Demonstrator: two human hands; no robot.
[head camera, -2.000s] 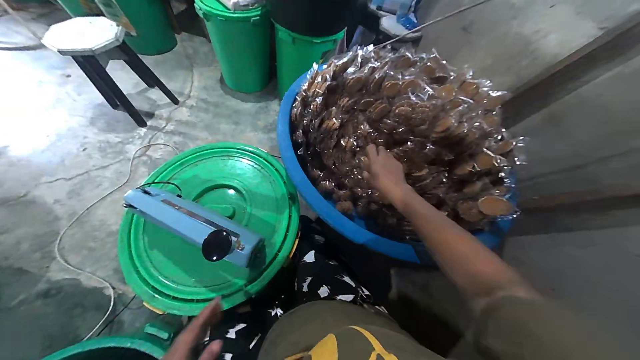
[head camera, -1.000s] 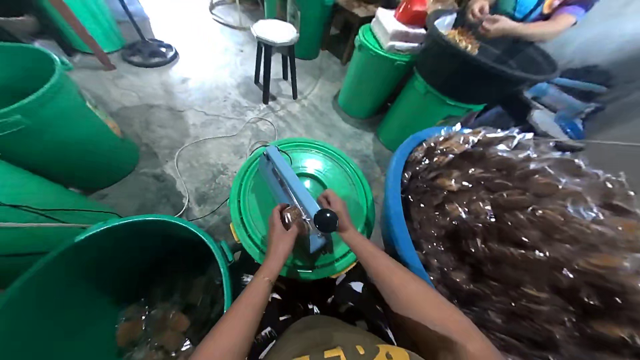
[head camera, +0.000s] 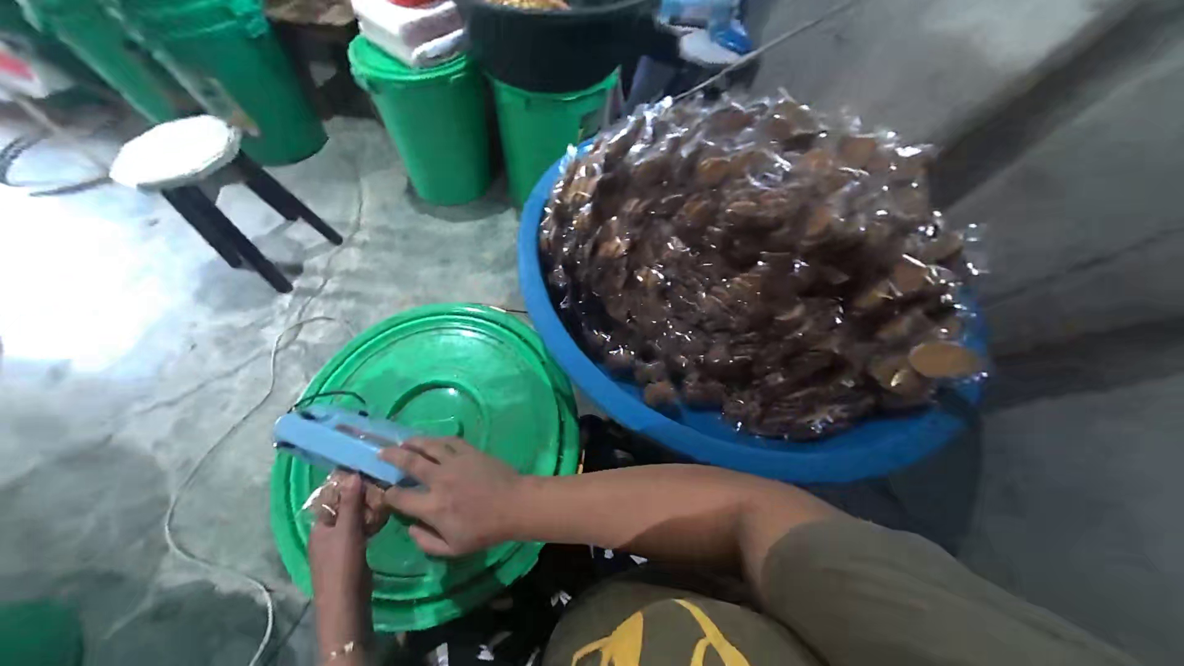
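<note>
A light-blue impulse sealer (head camera: 338, 438) lies on the green plastic lid (head camera: 462, 370) of a bin. My left hand (head camera: 344, 518) is closed on a small clear plastic packet (head camera: 324, 499) at the sealer's near edge. My right hand (head camera: 458, 495) lies over the sealer's right end, its fingers on or just above the body; the sealer's round knob is hidden. Right of the lid, a large blue tub (head camera: 629, 412) holds a heap of clear packets (head camera: 740, 268) with round brown pieces inside.
A white-topped stool (head camera: 176, 153) with dark legs stands at the upper left. Green bins (head camera: 430, 129) and a black basin (head camera: 560, 42) are at the back. A pale cable (head camera: 222, 439) runs over the concrete floor left of the lid. A wall is at the right.
Two seconds ago my right hand was on the packets in the blue tub; one second ago both hands were at the sealer, and they are there now. The view has swung left, then right.
</note>
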